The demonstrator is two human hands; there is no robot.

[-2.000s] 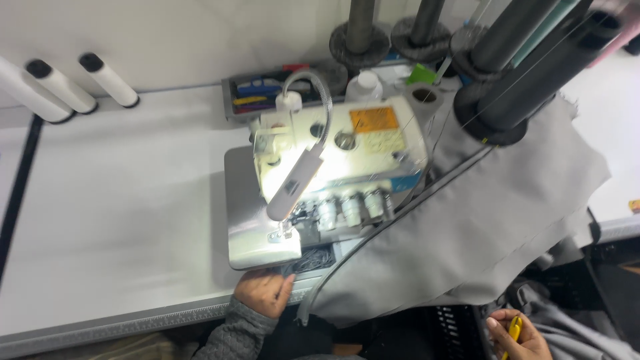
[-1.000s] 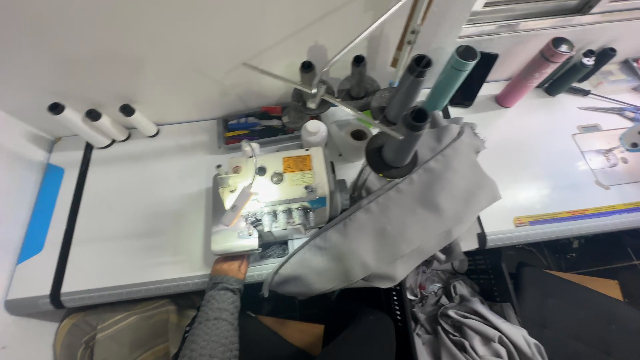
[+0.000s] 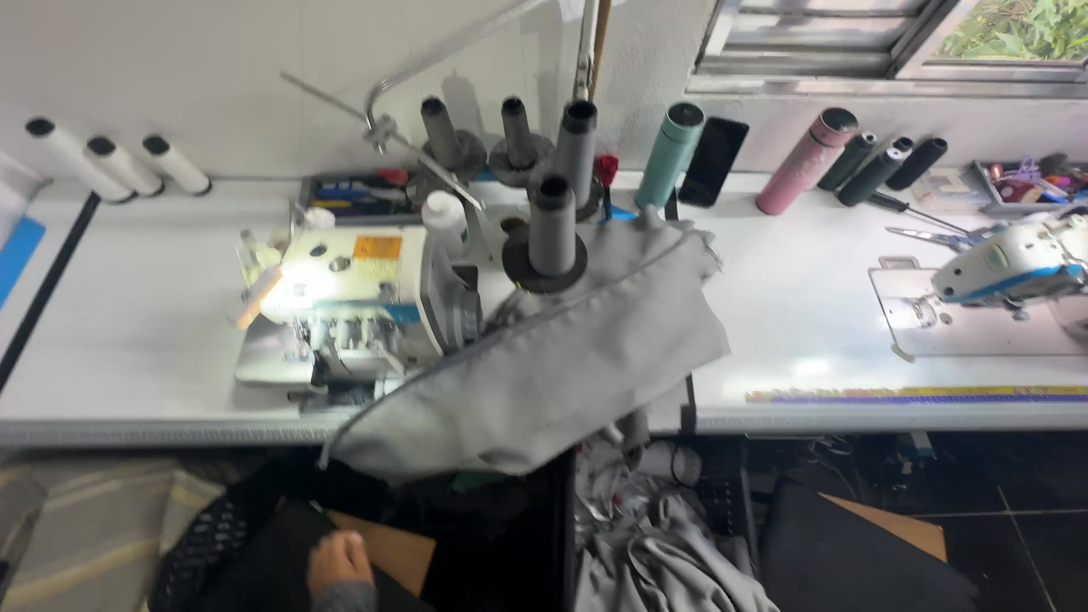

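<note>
Low in the head view is my left hand (image 3: pixel 340 565), in a grey sleeve, below the table edge and over a dark surface beside brown board. Its fingers look curled; blur hides whether they hold anything. My right hand is out of view. Above, on the white table, stands an overlock sewing machine (image 3: pixel 365 289) with its lamp lit. A grey fabric piece (image 3: pixel 544 365) lies to its right, draped over the front edge. Several cones of grey thread (image 3: pixel 552 229) stand behind the fabric.
More grey fabric (image 3: pixel 671 552) lies heaped in a dark crate below the table. Rightward are a yellow and purple ruler (image 3: pixel 918 395), scissors (image 3: pixel 926 238), a second sewing machine (image 3: pixel 1011 263), a green bottle (image 3: pixel 671 157), a pink bottle (image 3: pixel 803 166) and a phone (image 3: pixel 714 161).
My left hand has left the front of the overlock machine and is now below the table edge. My right hand, seen earlier with a yellow item, is out of view. The view has widened and shifted right.
</note>
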